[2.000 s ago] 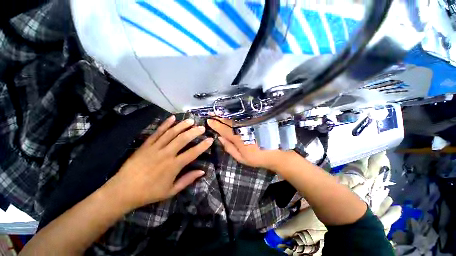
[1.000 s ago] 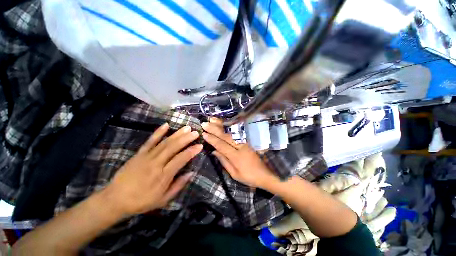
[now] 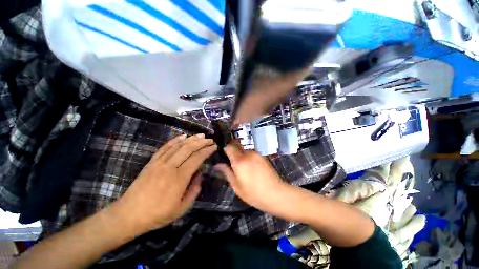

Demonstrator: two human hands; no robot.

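Dark plaid fabric (image 3: 113, 157) with white check lines lies under both hands, up to the needle area (image 3: 218, 118). My left hand (image 3: 163, 181) lies palm down on it, fingers close together, fingertips just short of the needle area. My right hand (image 3: 254, 176) is at the right of the fingertips, its fingers curled on a dark cloth edge (image 3: 222, 137); it seems to pinch it. Black fabric (image 3: 60, 152) lies along the left. The white sewing machine head (image 3: 142, 68) with blue stripes is above the hands. The presser foot is not clear.
A blurred dark and silver bar (image 3: 283, 52) crosses close to the camera. Pale grey blocks (image 3: 266, 140) stand right of the needle area. The white machine bed (image 3: 367, 142) extends right. A cream cloth bundle (image 3: 391, 197) lies below it. More plaid folds are heaped at far left.
Plaid fabric shows more widely left of my left hand, and plaid now shows below the grey blocks. My right fingers have curled from nearly straight. The blurred bar and machine head have shifted in view.
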